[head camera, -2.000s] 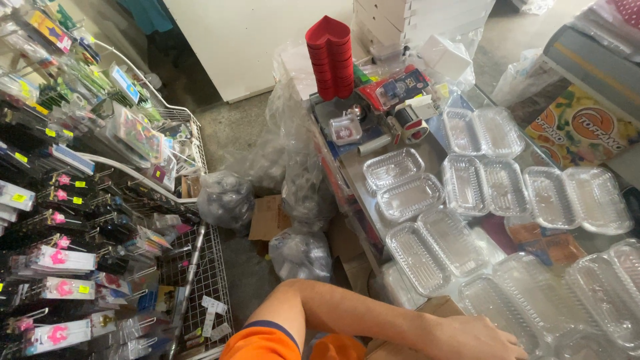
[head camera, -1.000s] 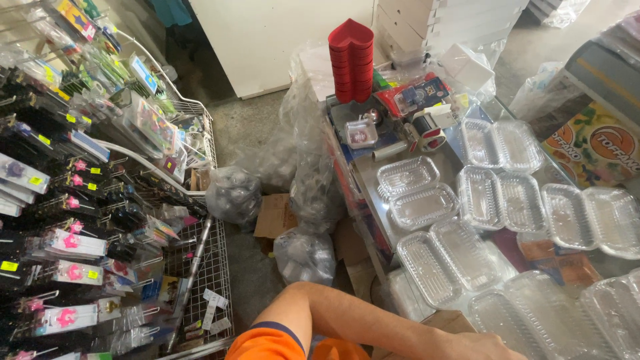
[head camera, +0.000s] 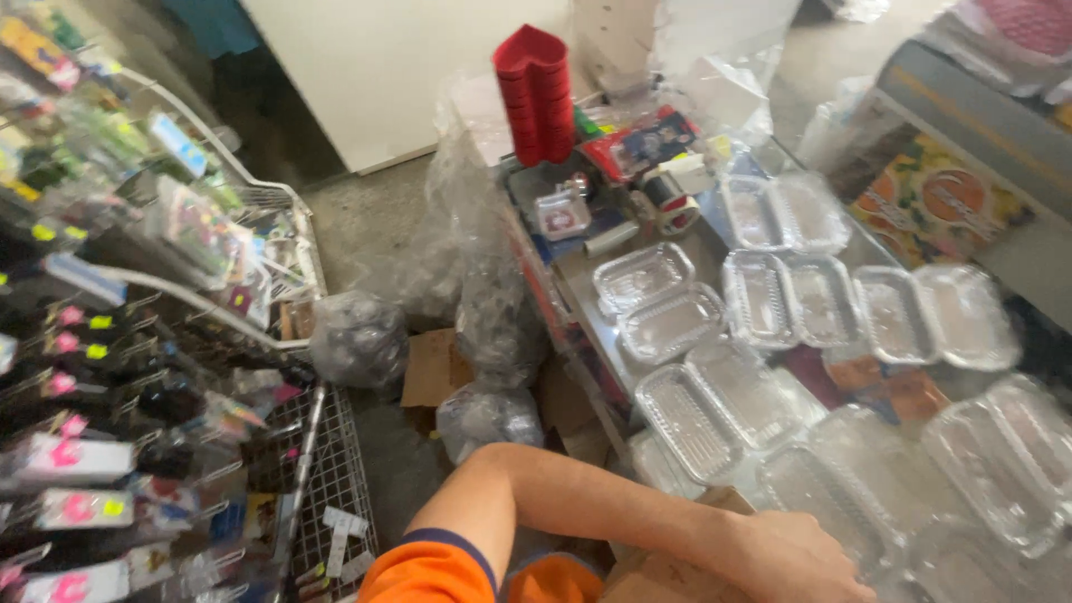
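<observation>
My left hand [head camera: 787, 557] reaches over a brown cardboard box [head camera: 670, 578] at the bottom edge, beside an open clear plastic clamshell container [head camera: 825, 502]. Its fingers are partly cut off and blurred, so whether it grips anything cannot be told. My right hand is out of view. Several more clear hinged containers lie open on the table, among them one near the middle [head camera: 688, 423], one further back [head camera: 758, 300] and one at the right [head camera: 976, 318].
Red heart-shaped containers [head camera: 533, 96] stand stacked at the table's back left, beside a tray with small items and tape rolls [head camera: 666, 191]. Filled plastic bags [head camera: 360, 339] lie on the floor. At left are a wire basket [head camera: 335, 452] and hanging packaged goods. A printed carton [head camera: 942, 197] is at right.
</observation>
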